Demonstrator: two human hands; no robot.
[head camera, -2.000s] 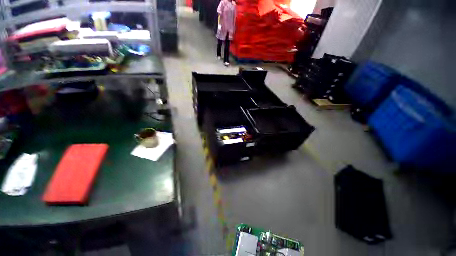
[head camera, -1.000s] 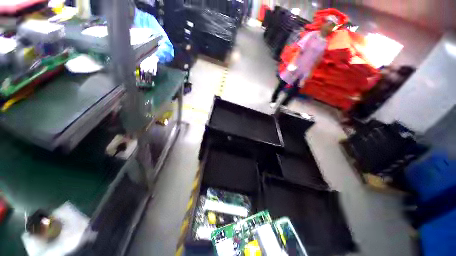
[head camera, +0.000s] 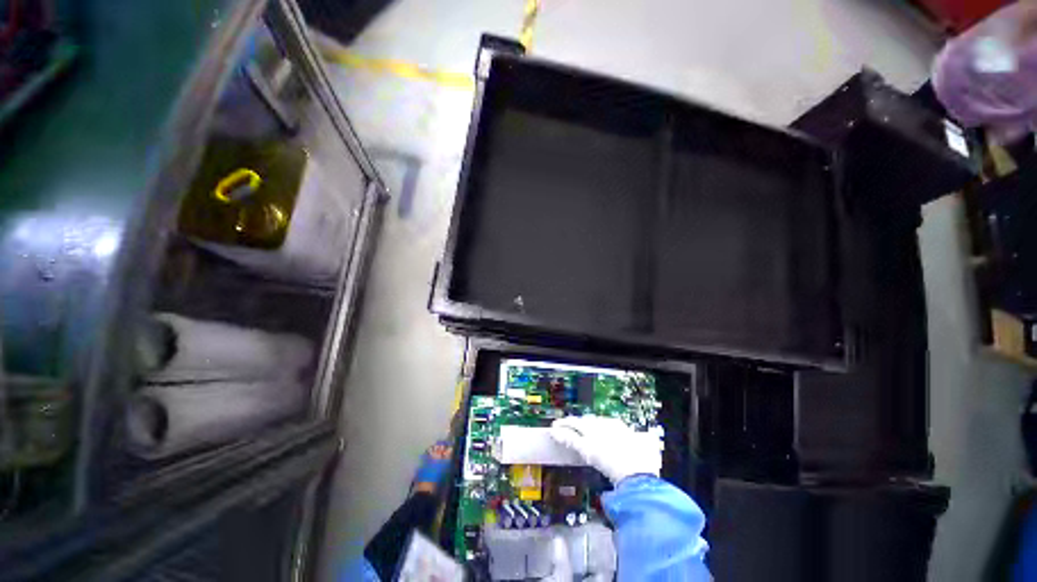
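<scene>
A green power board (head camera: 481, 432) crowded with parts is at the near-left black tote (head camera: 679, 398), with another green board edge behind it; whether they touch is unclear. A flat silver-white heatsink (head camera: 523, 445) crosses the board, above a yellow-taped transformer (head camera: 525, 481). My right hand (head camera: 608, 443), in a white glove below a blue sleeve, has its fingers closed on the heatsink bar. White finger-like shapes show at the bottom edge, so my left hand cannot be made out for certain.
An empty, divided black tote (head camera: 557, 205) stands beyond; more dark totes (head camera: 864, 421) are right. The metal-framed bench (head camera: 347, 284) is left, with a yellow-topped container (head camera: 245, 210) on its lower level. A blue-and-dark arm (head camera: 426, 483) shows lower left. A person's pink sleeve (head camera: 989, 74) is upper right.
The view has swung down and closer to the totes. The boards low in the picture are now over the near-left tote, and my right hand has come into view on the heatsink.
</scene>
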